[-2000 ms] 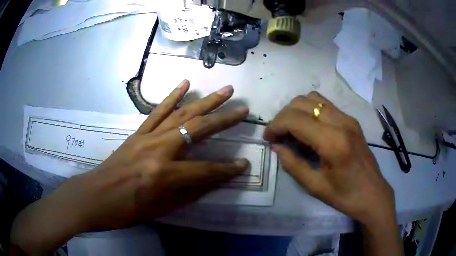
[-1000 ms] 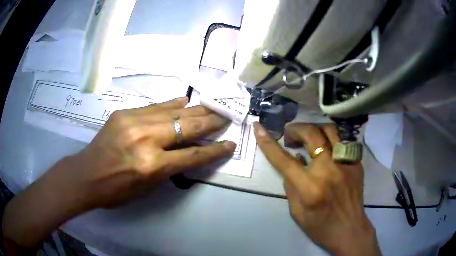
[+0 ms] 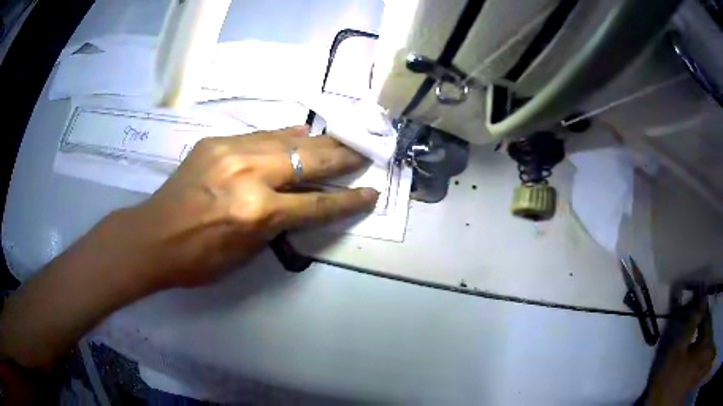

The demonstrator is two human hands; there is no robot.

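Observation:
The long white sewing template with dark parallel lines and handwriting lies on the table, its right end beside the presser foot. My left hand lies flat on it, index finger and thumb spread, pressing it down without gripping. A white piece stands up over the template's right end, left of the foot; glare hides where it joins. My right hand is at the lower right edge, dark, blurred and partly cut off, near the table's hooked fitting; its fingers cannot be made out.
The cream machine head fills the upper right, with a brass-coloured knob below. Black snips lie at the right by white scraps. A bright pale fitting stands left of the head. White fabric lies behind the template.
My right hand has left the foot area and moved to the far lower right. My left hand remains flat on the template. The view has shifted slightly; earlier the hands were in front of the head.

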